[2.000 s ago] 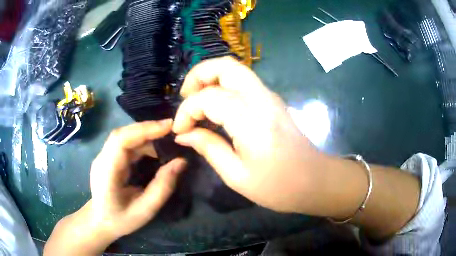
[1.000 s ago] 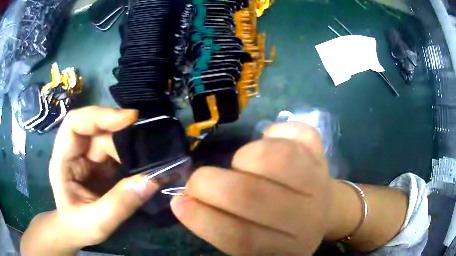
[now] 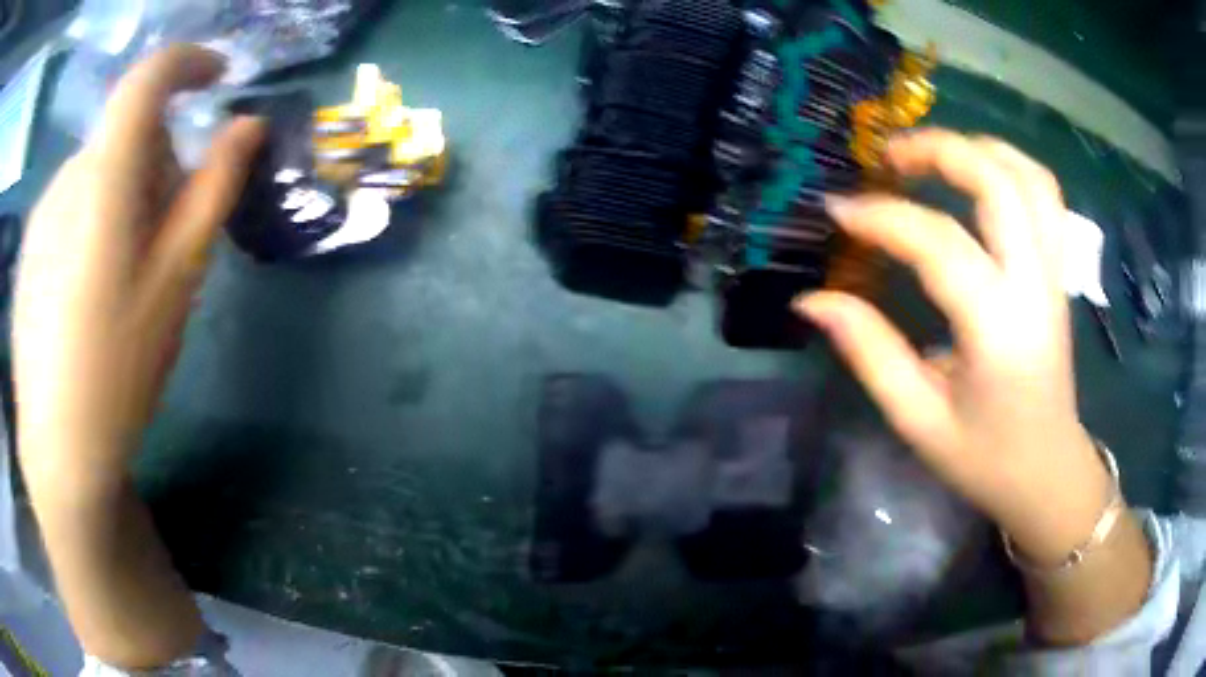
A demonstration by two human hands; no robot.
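Note:
My left hand point(image 3: 113, 291) is at the far left, blurred, fingers apart, beside the loose display modules point(image 3: 274, 185) with gold tails; its thumb tip overlaps their left edge. My right hand point(image 3: 985, 331) is at the right side of the stack of modules with teal tabs point(image 3: 780, 199), thumb and index finger apart near the stack's front end. Its fingers partly hide the orange tails. The dark fixture point(image 3: 575, 476) lies flat in front, two wide pads joined by a greyish middle.
The stack of black pieces point(image 3: 635, 172) stands left of the teal-tabbed stack. A crumpled clear film point(image 3: 880, 516) lies right of the fixture. Clear plastic bags point(image 3: 271, 33) are at the upper left. A white square point(image 3: 1082, 258) and a thin dark tool point(image 3: 1108, 331) are at the right.
The view has shifted left. My hands have moved apart, left to the loose modules, right to the teal-tabbed stack. The black module held in my left hand is no longer there; the fixture is uncovered.

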